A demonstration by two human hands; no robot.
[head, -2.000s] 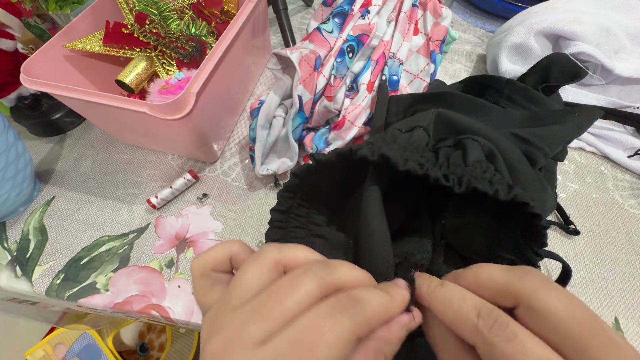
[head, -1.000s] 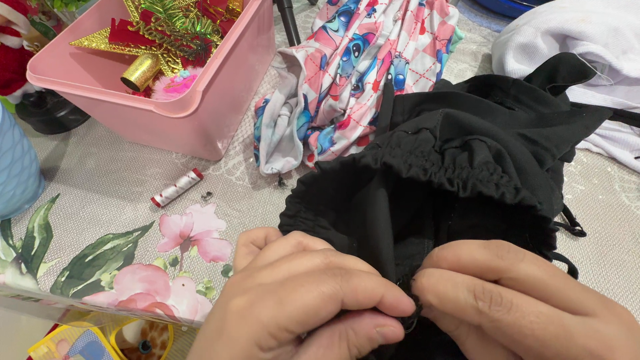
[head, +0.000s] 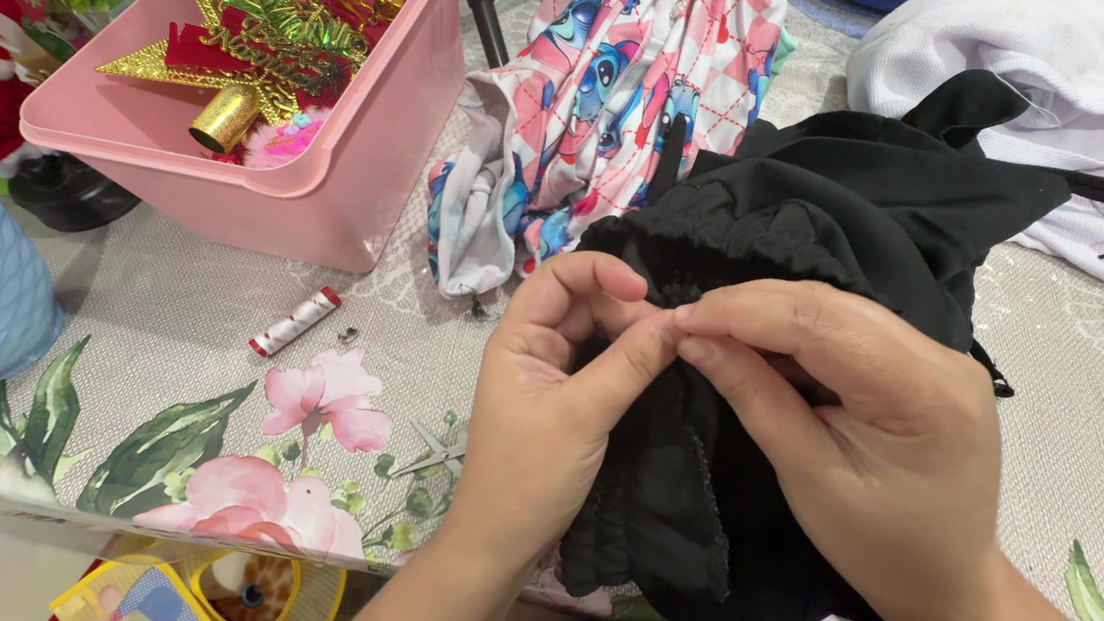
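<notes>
A black cloth garment with a gathered elastic edge lies bunched in front of me. Over its opening, my left hand and my right hand meet at the fingertips. Thumb and forefinger of the right hand are pinched together; whatever is between them is too small to make out. The left thumb touches them, its other fingers curled. A spool of white thread with red ends lies to the left, beside a small dark scrap. Metal scissors lie partly behind my left wrist.
A pink plastic bin of Christmas decorations stands at the upper left. Patterned fabric lies behind the black garment, and white fabric at the upper right. A light blue textured object stands at the left edge. Yellow-edged items show below the table edge.
Both hands have lifted off the black cloth they were gripping, and their fingertips now meet above it. The left hand has turned, showing its palm side. The scissors have come into view.
</notes>
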